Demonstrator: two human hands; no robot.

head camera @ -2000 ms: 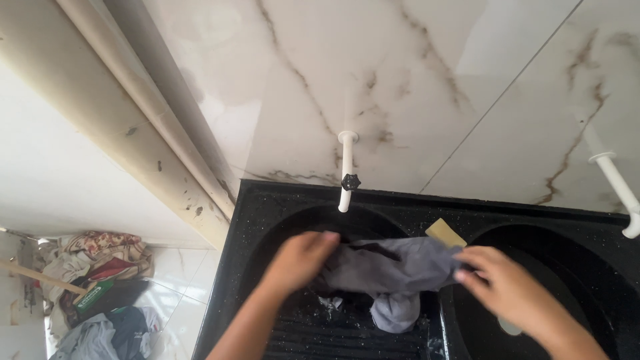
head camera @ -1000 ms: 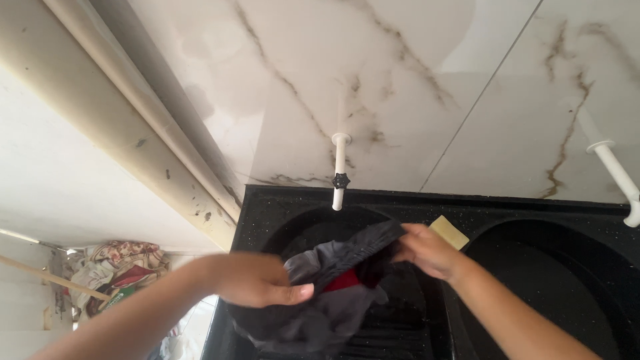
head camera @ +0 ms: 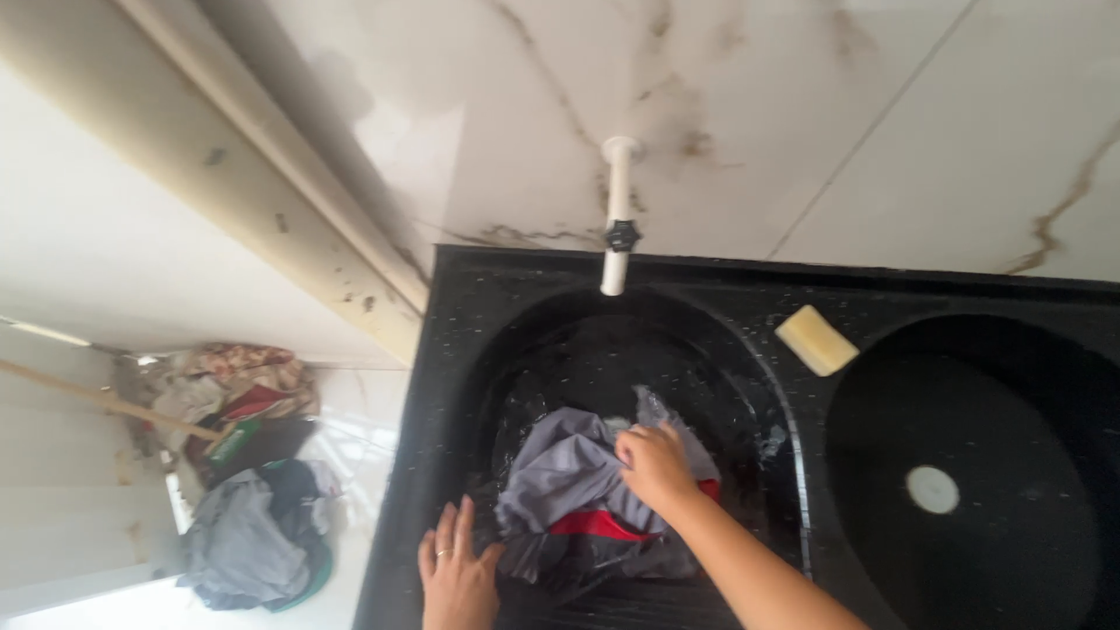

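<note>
A wet grey, black and red garment lies spread in the left basin of a black double sink. On its upper right part rests my right hand, fingers curled; a fold of the grey cloth seems to be gripped, though blur hides the fingertips. My left hand, with a ring on one finger, is at the basin's left side, fingers apart, beside the garment and holding nothing. A white tap with a black knob points down over the basin. Between the two basins sits a yellow bar of soap.
The right basin has a pale round drain piece. Marbled wall tiles rise behind the sink. On the floor at left lie piles of clothes, with a wooden-handled green brush or broom against them.
The garment, held up between both hands a second ago, now lies in the left basin. My left hand has let go of it. The view has moved closer to the sink.
</note>
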